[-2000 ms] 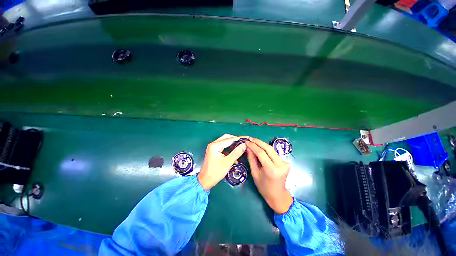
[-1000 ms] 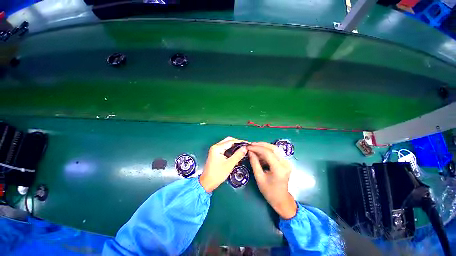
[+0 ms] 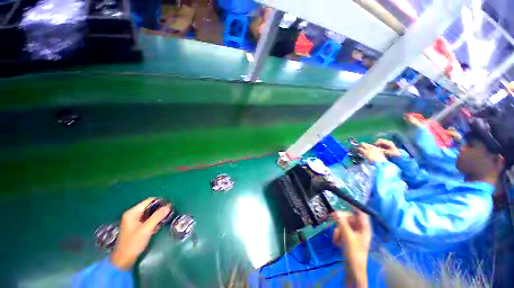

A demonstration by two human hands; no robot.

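My left hand (image 3: 140,229) holds a dark round part (image 3: 158,210) in its fingertips over the green bench, between two round black-and-silver units. One unit (image 3: 106,235) lies left of the hand, partly hidden by it, and another (image 3: 183,226) just to its right. A third unit (image 3: 222,182) lies farther back. My right hand (image 3: 353,236) is raised at the right, beside the black ribbed box (image 3: 298,198), fingers bent together and blurred; whether it holds anything cannot be told. A thick black handle or cord (image 3: 350,199) runs from the box past this hand.
A dark unit (image 3: 68,118) lies on the green conveyor (image 3: 169,140). A pale post (image 3: 344,101) slants up behind the box. A blue bin (image 3: 329,151), a white cable (image 3: 315,165) and clear bags (image 3: 358,181) lie near it. A person in a blue smock (image 3: 434,197) works at right.
The view has swung right, showing the neighbouring person. My right hand has left the dark round part and moved right to beside the box. My left hand still holds the part.
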